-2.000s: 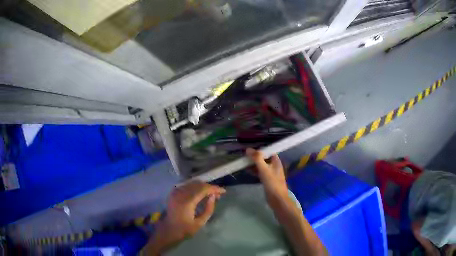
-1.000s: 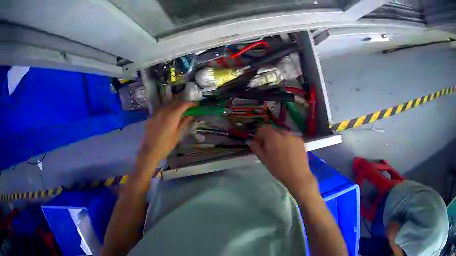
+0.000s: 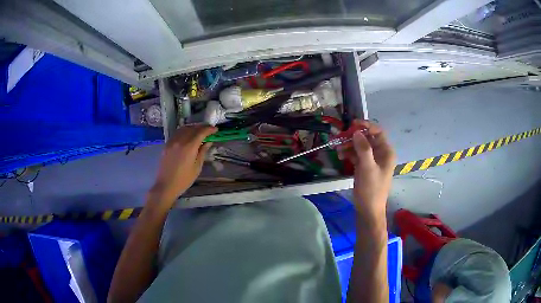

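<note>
The pale tool drawer (image 3: 267, 193) is pulled out below the cabinet and crammed with mixed tools. My right hand (image 3: 369, 155) is over the drawer's right side and holds a red-handled tool with a thin metal shaft (image 3: 305, 153), like a screwdriver, its tip pointing left over the tools. My left hand (image 3: 185, 152) is at the drawer's left side, its fingers at the end of a green-handled tool (image 3: 228, 136); whether it grips it is unclear. A yellowish-white bottle or tube (image 3: 252, 97), red handles (image 3: 287, 70) and dark tools lie behind.
The cabinet's pale frame (image 3: 285, 39) runs above the drawer. Blue bins stand at left (image 3: 56, 112), lower left (image 3: 44, 244) and lower right (image 3: 379, 260). A red stool (image 3: 424, 234) and a person (image 3: 471, 269) are at lower right. Yellow-black tape (image 3: 468, 151) crosses the floor.
My right hand has moved from the drawer's front edge into the drawer, then lifted out to the right with the red-handled tool. My left hand has moved from the front to the drawer's left side.
</note>
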